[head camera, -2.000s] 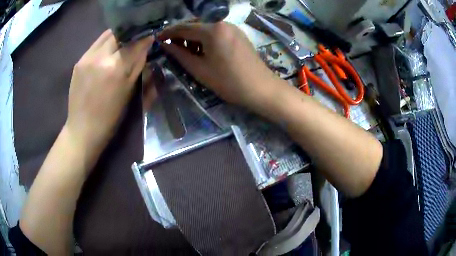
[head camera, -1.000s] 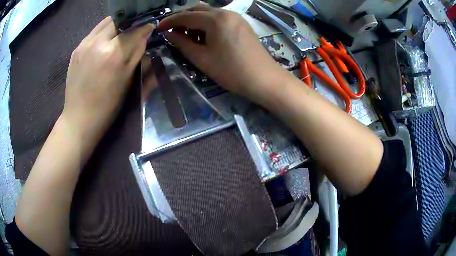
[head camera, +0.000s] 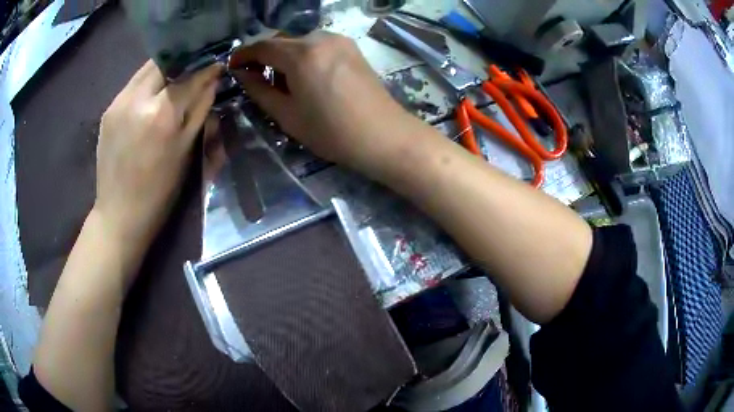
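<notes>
Both hands meet under the sewing machine head (head camera: 193, 32), at the needle area. My left hand (head camera: 149, 137) has its fingertips together there; what they hold is too small to see. My right hand (head camera: 322, 96) comes from the right with thumb and forefinger pinched close to the left fingertips; any thread between them cannot be made out. Below them lies the shiny metal folder (head camera: 278, 213) with its long slot. The dark brown ribbed strip (head camera: 314, 314) hangs through its wide mouth. A brown fabric panel (head camera: 64, 161) lies under and left of my left arm.
Orange-handled scissors (head camera: 515, 129) lie right of the machine, blades towards the head. A black-handled tool (head camera: 507, 52) lies behind them. A metal parts tray (head camera: 644, 153) is further right. A pale grey strip (head camera: 459, 370) curls at the lower right.
The view has shifted, so the folder, scissors and hands appear further left. Both hands stay together at the needle area, with little visible change in pose.
</notes>
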